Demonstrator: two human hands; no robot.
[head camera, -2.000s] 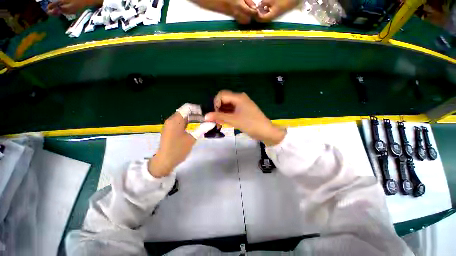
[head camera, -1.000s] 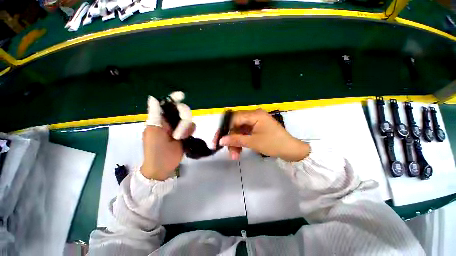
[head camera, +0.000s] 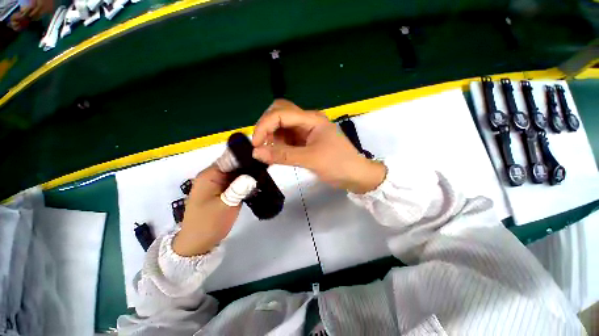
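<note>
My left hand (head camera: 220, 197), with white finger cots on its fingers, holds a black wristwatch (head camera: 261, 191) over the white sheet. The watch hangs tilted, its strap running up toward my right hand and its thicker end low. My right hand (head camera: 302, 144) is at the strap's upper end with thumb and forefinger close together; whether they grip anything is too blurred to tell. Another black watch (head camera: 353, 134) lies on the sheet behind my right wrist. Small black pieces (head camera: 143, 235) lie left of my left hand, some partly hidden by it.
Two rows of black watches (head camera: 517, 172) lie on a white sheet at the right. A green belt (head camera: 164, 92) with yellow edges (head camera: 394, 98) crosses ahead, bearing several dark watches (head camera: 277, 72). White film (head camera: 23, 262) lies at the left. White packets and part of a person show at the upper left.
The held watch's strap has gone from curved between both hands to a tilted, straighter pose. My right hand has moved left and up. The whole view has shifted and tilted.
</note>
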